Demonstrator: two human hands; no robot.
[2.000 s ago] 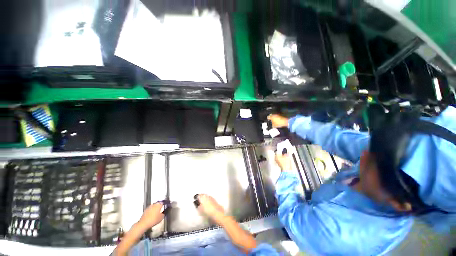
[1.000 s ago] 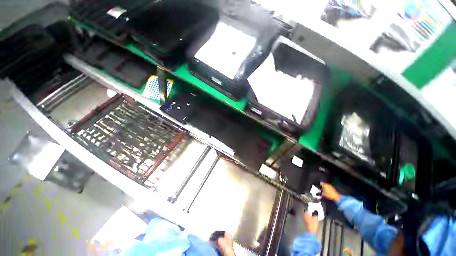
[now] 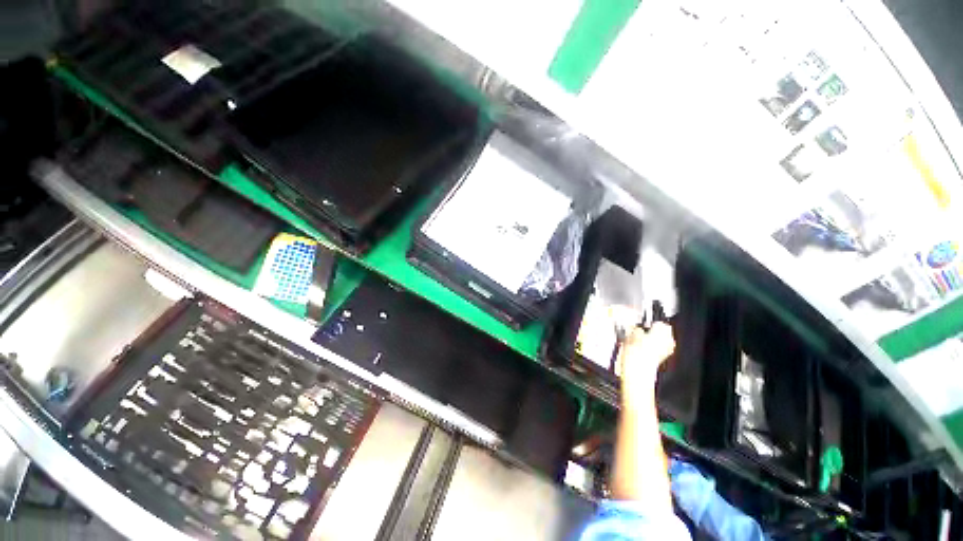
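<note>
My right hand (image 3: 648, 344), with black finger covers, reaches over a black bin (image 3: 558, 340) that holds white sheets (image 3: 604, 312). Its fingertips are at the sheets; blur and glare hide whether they grip one. My bare forearm comes up from a blue sleeve at the bottom edge. My left hand is not in view. Left of that bin, another black bin (image 3: 465, 277) has a white sheet (image 3: 505, 217) and a shiny clear bag (image 3: 555, 264) on top.
A carrier of small metallic parts (image 3: 227, 423) lies on the conveyor line at lower left. Stacked black trays (image 3: 348, 122) stand on the green-matted shelf. A display board (image 3: 739, 137) slopes above. A dark bin at right holds a clear bag (image 3: 752, 407). Another blue sleeve (image 3: 713, 507) is beside my arm.
The view has shifted and turned. My right hand has moved from above the conveyor up to the bin of sheets. My left sleeve and the white sheet by it have left the picture.
</note>
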